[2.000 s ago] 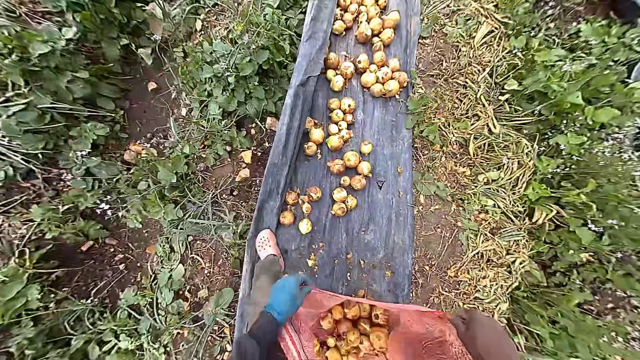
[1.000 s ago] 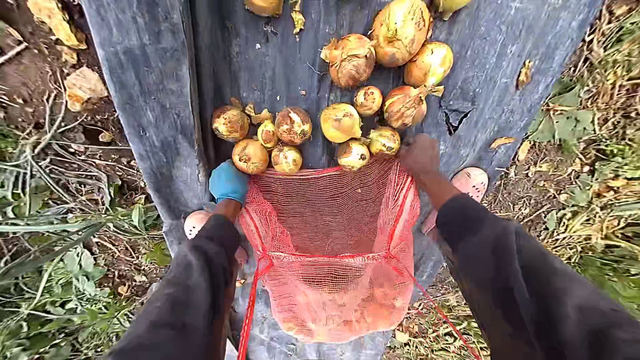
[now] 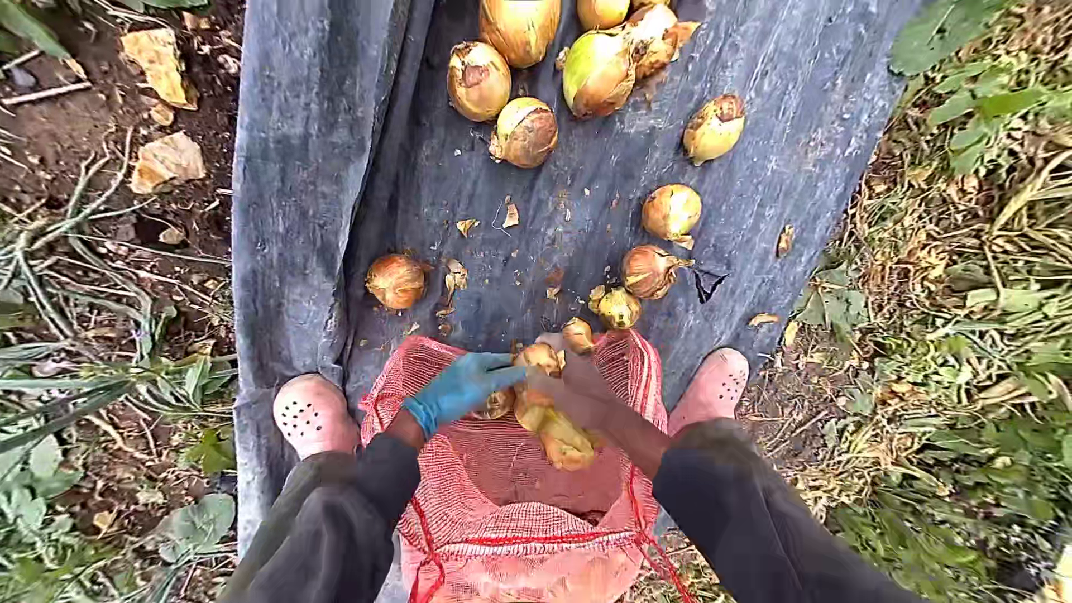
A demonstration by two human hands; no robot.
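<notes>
A red mesh sack [image 3: 536,536] lies between my feet with its mouth spread open. Over that mouth, my left hand [image 3: 469,385] in a blue glove and my bare right hand [image 3: 578,389] close in from both sides on several onions [image 3: 540,406]. The onions are partly hidden by my fingers, and my right hand is blurred. A small onion [image 3: 578,335] sits at the sack's far edge by my right fingertips. Near it rest a yellowish onion [image 3: 618,308] and a brown onion [image 3: 649,271]. Another onion [image 3: 396,281] lies alone beyond my left hand.
Grey plastic sheeting [image 3: 293,167] runs ahead, with larger onions [image 3: 599,74] at the top and loose skins scattered about. A fold [image 3: 377,151] runs along its left part. My pink clogs [image 3: 314,416] stand either side of the sack. Soil, stones and weeds border the sheet.
My hands have come together from the two sides of the sack's mouth and now hold onions between them. Onions that lay along the sack's far edge have shifted. The view has moved.
</notes>
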